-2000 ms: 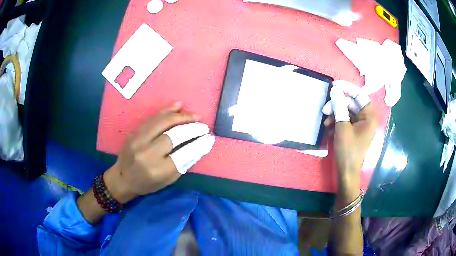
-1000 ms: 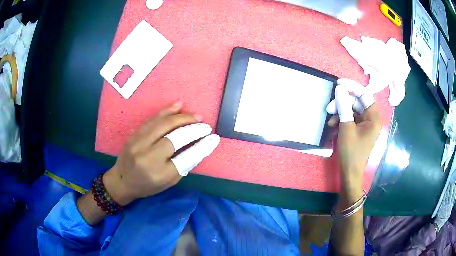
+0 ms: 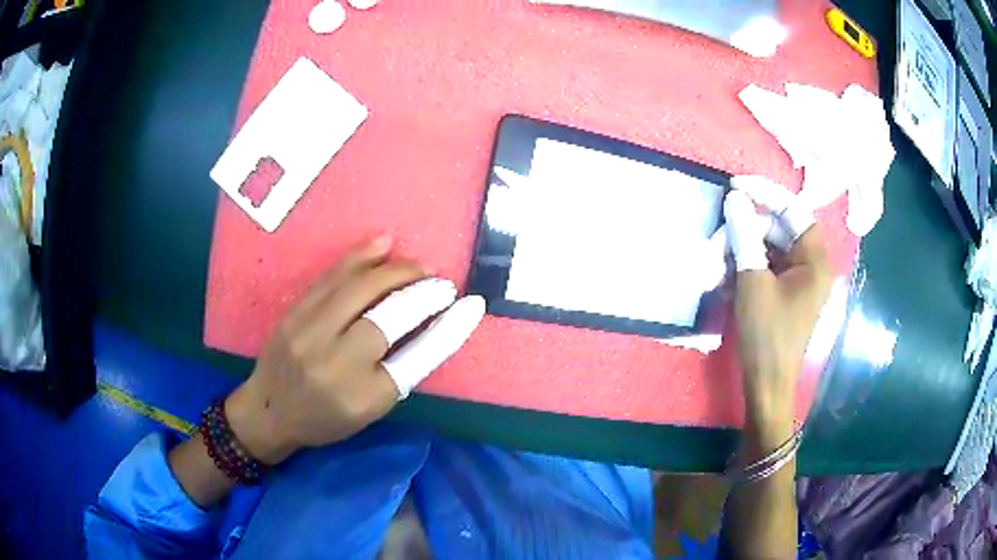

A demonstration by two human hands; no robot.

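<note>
A black-framed tablet with a bright white screen lies on the red-pink mat. Glare shows on its left frame and right side. My right hand, with white finger cots, has thumb and finger pinched together at the tablet's right edge; whether they grip the edge or a film is too small to tell. My left hand, also with white finger cots, rests on the mat with its thumb tip at the tablet's lower left corner. A thin white strip shows at the lower right edge.
A white card with a cutout lies left. White discs lie upper left, a silvery sheet at the far edge. A crumpled white wipe and a yellow oblong are right. Boxes stand far right.
Glare has returned on the tablet's left frame and right side compared with one second ago. The view has shifted slightly. Both hands stay in nearly the same places.
</note>
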